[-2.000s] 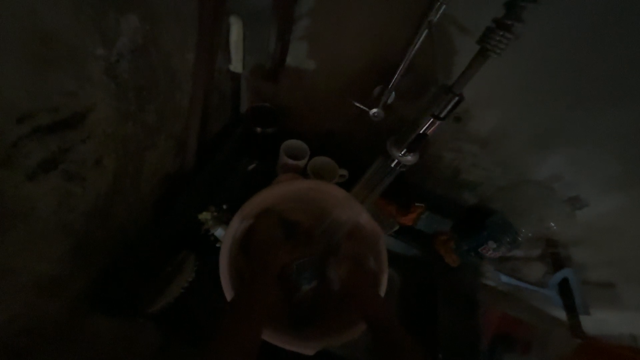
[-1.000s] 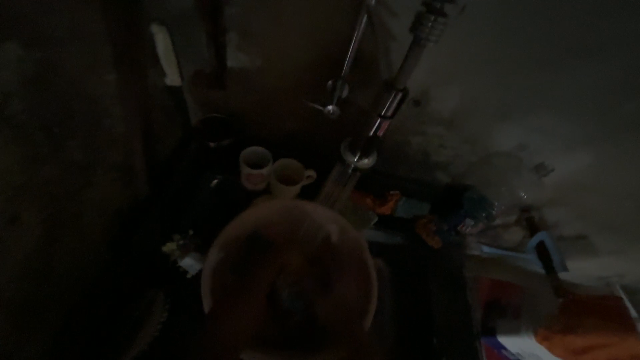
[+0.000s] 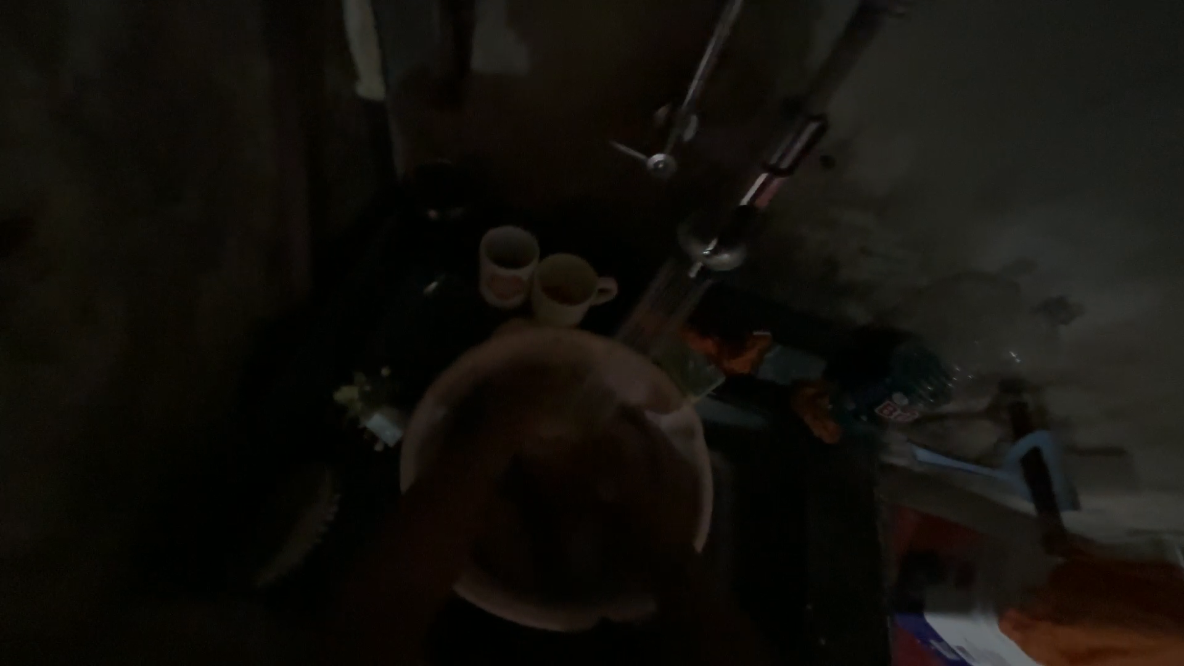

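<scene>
The view is very dark. A round, pale bowl or basin [image 3: 546, 344] fills the lower middle. Dim shapes that look like my left hand [image 3: 495, 449] and my right hand [image 3: 652, 481] reach over it from below; their fingers, and whether they grip anything, are lost in shadow. Just beyond the rim stand a white mug [image 3: 507, 277] with a marking and a pale mug [image 3: 566, 294] with its handle to the right. From a metal pipe fitting [image 3: 712, 252], a streaked translucent band [image 3: 661, 305], water or clear tube, slants toward the bowl.
A thin metal rod with a small lever [image 3: 660, 166] hangs above. Rightward lie orange cloth-like pieces [image 3: 735, 351], a dark teal package [image 3: 911, 379], a light-blue handled object [image 3: 1045, 467] and a larger orange item [image 3: 1101, 606]. A toothed curved edge [image 3: 310, 532] shows at lower left.
</scene>
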